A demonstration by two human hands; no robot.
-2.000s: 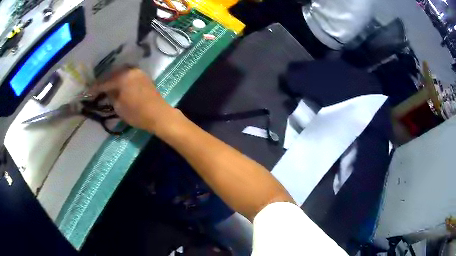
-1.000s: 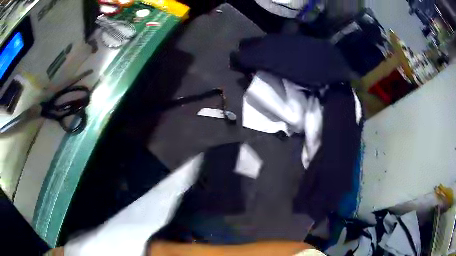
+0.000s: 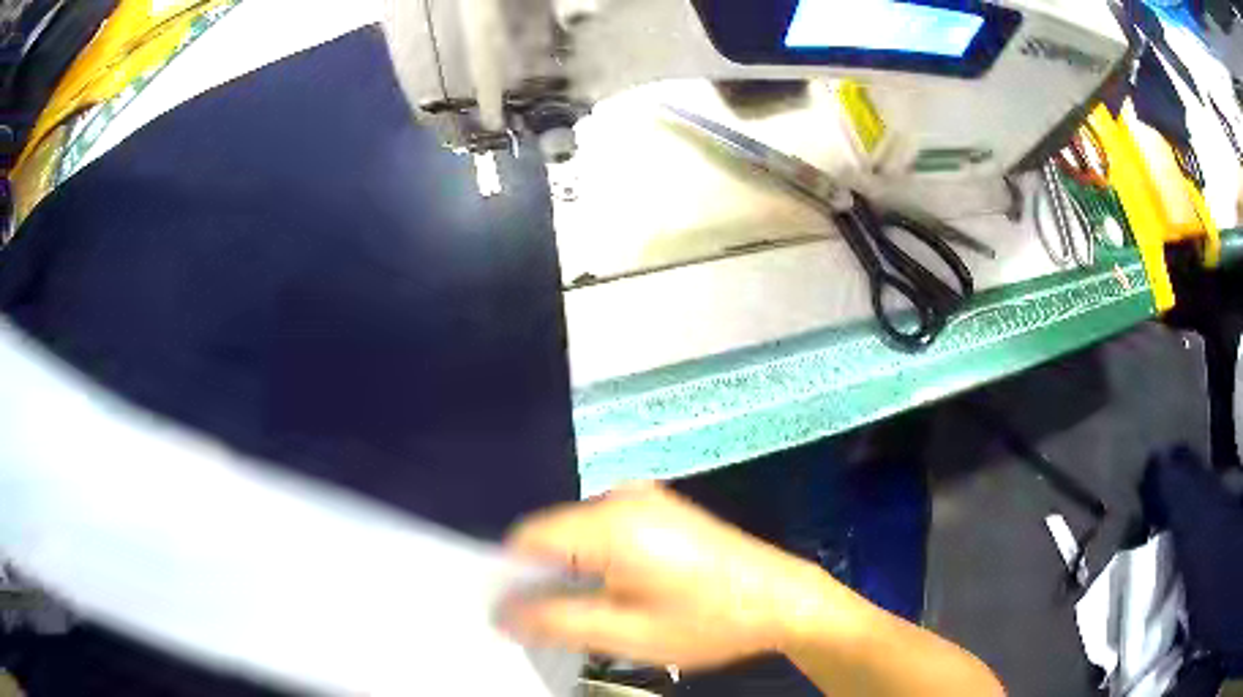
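A navy fabric panel (image 3: 314,272) lies on the machine table, its upper right part under the presser foot (image 3: 487,166). A white interfacing piece (image 3: 232,558) stretches across the lower left, blurred, over the near part of the navy panel. My right hand (image 3: 634,579) holds its right end near the table's front edge, thumb and fingers closed on it. My left hand does not show. Fabric shears (image 3: 872,232) with black handles lie to the right of the needle area.
The sewing machine head (image 3: 627,48) spans the top. A green measuring strip (image 3: 818,388) edges the table. Small silver scissors (image 3: 1063,218) and a yellow item (image 3: 1159,184) lie at right. Navy and white pieces (image 3: 1138,613) are at lower right on a dark surface.
The view has swung left from the side surface to the machine. My right hand has left the shears on the table and now holds the white piece, brought over to the navy panel.
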